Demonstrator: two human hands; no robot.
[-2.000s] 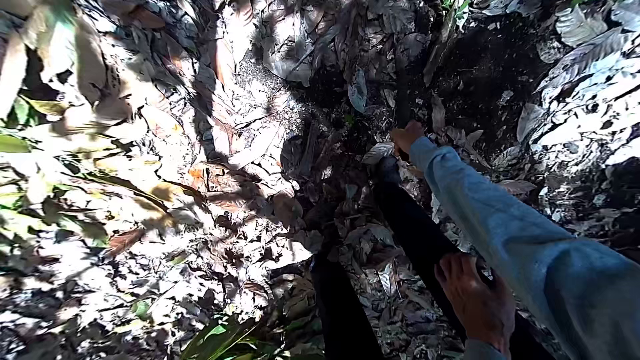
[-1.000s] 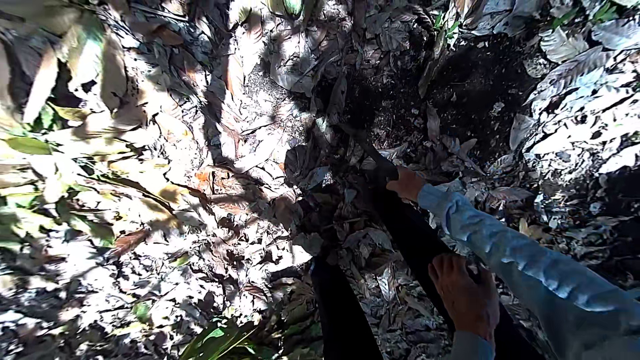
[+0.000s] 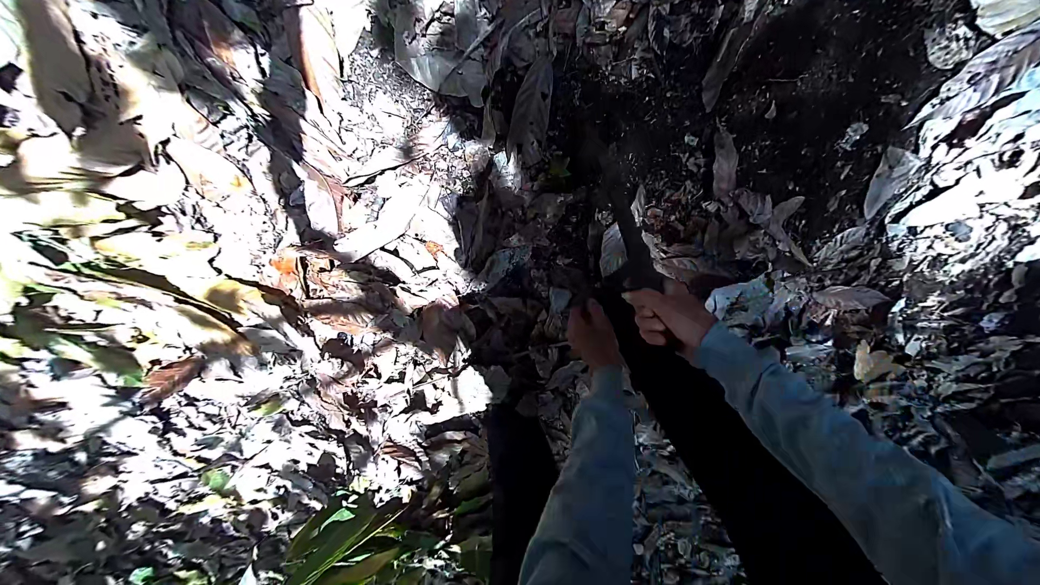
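Note:
My right hand (image 3: pixel 670 317) is closed around the lower end of a long dark tool, perhaps a machete, whose blade (image 3: pixel 624 211) points up and slightly left over shaded ground. The far end of the blade blurs into the dark soil. Just to the left, my left hand (image 3: pixel 594 333) is low over the dry leaves, its fingers curled downward. Whether it holds anything cannot be made out. Both forearms are in light blue-grey sleeves.
Dry leaf litter (image 3: pixel 390 366) covers the ground, sunlit on the left. Bare dark soil (image 3: pixel 812 106) shows at the upper right. My dark-trousered legs (image 3: pixel 699 422) stand beneath my arms. Long green leaves (image 3: pixel 349 536) grow at the bottom, left of centre.
My left hand has moved forward from over my leg to the leaves beside my right hand. The dark tool, slanted up-left a second ago, now points more nearly straight ahead.

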